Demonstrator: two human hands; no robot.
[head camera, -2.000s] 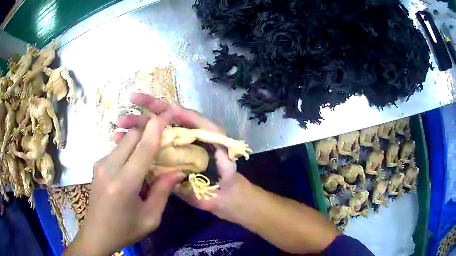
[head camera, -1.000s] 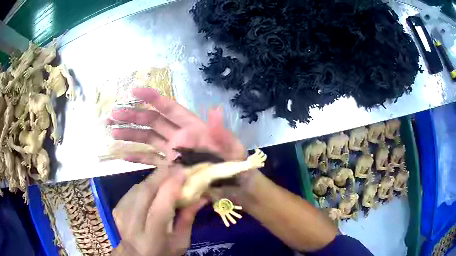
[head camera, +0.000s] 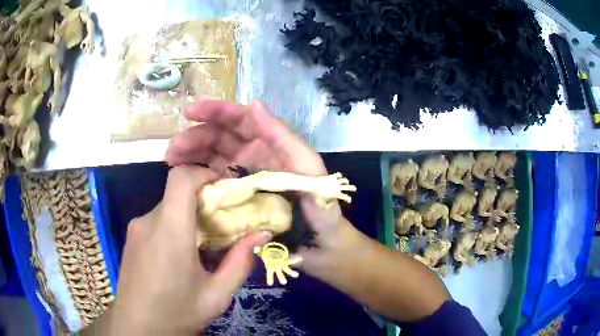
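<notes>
My left hand (head camera: 177, 243) grips a tan figure torso (head camera: 243, 211) at its side, thumb on the front. The torso lies sideways, one arm stretched right with spread fingers. A yellow coil (head camera: 273, 251) is around its other hand. A black ragged ring (head camera: 304, 230) shows at the torso's lower end, mostly hidden between torso and right palm. My right hand (head camera: 253, 141) is cupped behind them, palm against the ring, fingers extended loosely up and left. Its thumb is hidden.
A glue dish (head camera: 161, 76) and thin sticks (head camera: 197, 60) lie on a stained cardboard pad (head camera: 135, 125). Torsos (head camera: 29, 72) are heaped left, black rings (head camera: 434, 52) right. A green-edged tray (head camera: 388, 223) and blue bin (head camera: 102, 230) hold tan parts below.
My right hand's palm was turned flatter a second ago; its fingers now curl slightly. The torso's chest has turned back into view. The table appears higher in view, uncovering the glue dish and sticks.
</notes>
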